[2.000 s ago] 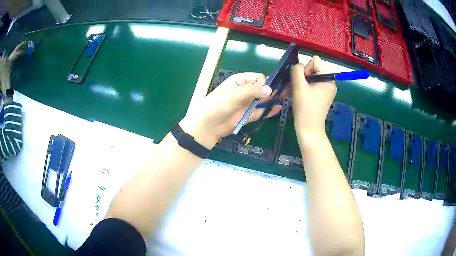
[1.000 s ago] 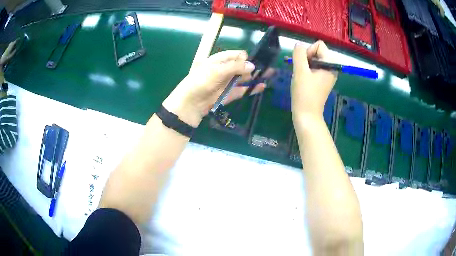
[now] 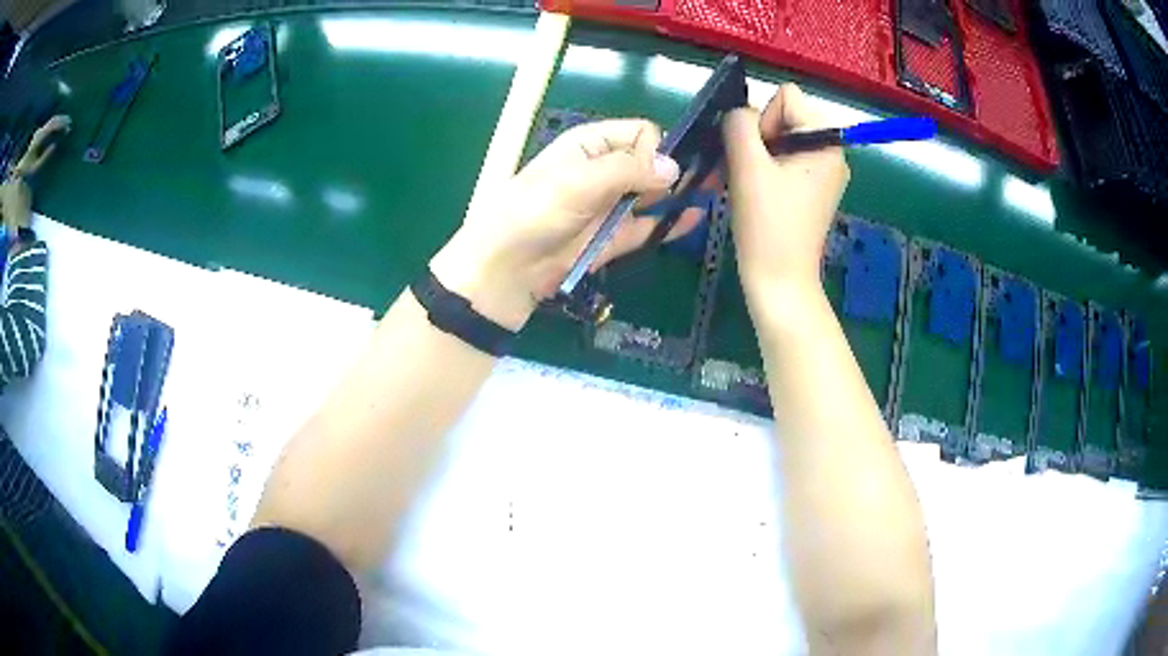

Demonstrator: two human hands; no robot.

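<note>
My left hand point(image 3: 583, 192) holds a dark phone middle frame point(image 3: 702, 118), tilted and seen nearly edge-on, above the green surface. My right hand point(image 3: 788, 192) holds a marker pen point(image 3: 884, 131) with a black barrel and bright blue end pointing right. The pen's tip is hidden behind my right fingers, close to the frame's upper end; I cannot tell whether it touches. A row of waiting frames point(image 3: 948, 295) with blue patches lies below and right of my hands, partly covered by them.
A yellow strip point(image 3: 523, 109) lies across the green surface point(image 3: 372, 141). Spaced frames point(image 3: 247, 90) lie left of it. A red tray point(image 3: 820, 45) stands at the back, dark stacks at far right. White paper point(image 3: 615, 513) bears set-aside frames and a blue pen. Another person's hand point(image 3: 39, 147) is far left.
The pen, apart from the held frame one second ago, is now close to its upper end. The spaced frames on the green surface have shifted left. The other person's hand shows more.
</note>
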